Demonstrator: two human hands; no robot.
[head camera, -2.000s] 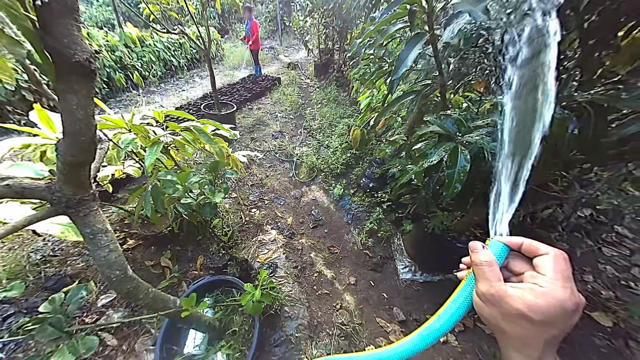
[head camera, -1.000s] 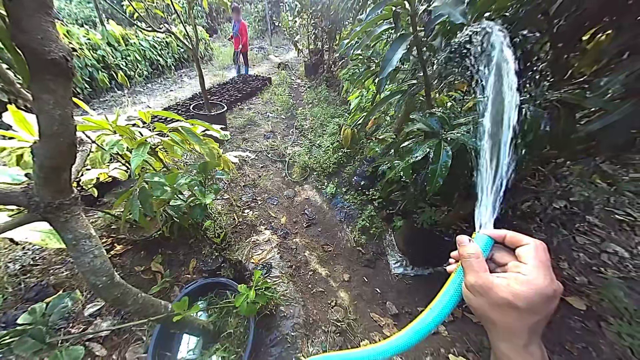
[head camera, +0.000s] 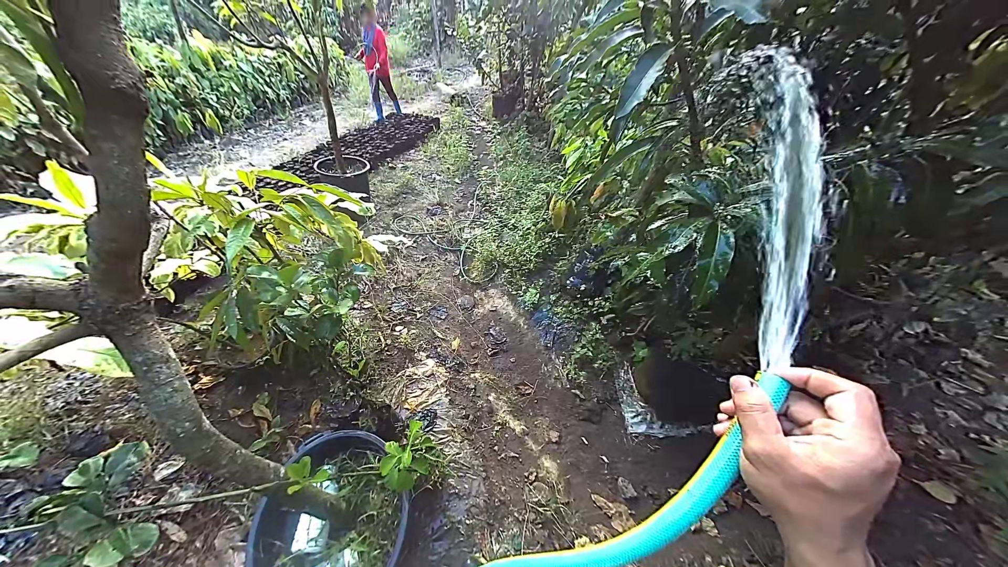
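Observation:
My right hand (head camera: 819, 465), at the lower right, is closed around a teal garden hose (head camera: 685, 496) with a yellow stripe, near its open end. The thumb presses on the near side and the fingers wrap behind. From the mouth of the hose a thick stream of water (head camera: 791, 213) shoots upward and curls over at its top, in front of dark leafy plants (head camera: 713, 260). The hose curves down to the left and leaves the view at the bottom edge. My left hand is out of sight.
A black tub (head camera: 264, 512) with water and weeds stands lower left, beside a bent tree trunk (head camera: 169, 386). A dirt path (head camera: 504, 378) runs ahead, with a thin hose (head camera: 465, 248) on it. Beyond are a potted tree (head camera: 342, 167), rows of dark seedling bags (head camera: 394, 135) and a person in red (head camera: 378, 59).
The water stream has narrowed compared with two seconds ago, and its curling top now shows. The far person's arms and stance have shifted. My right hand keeps its hold on the hose.

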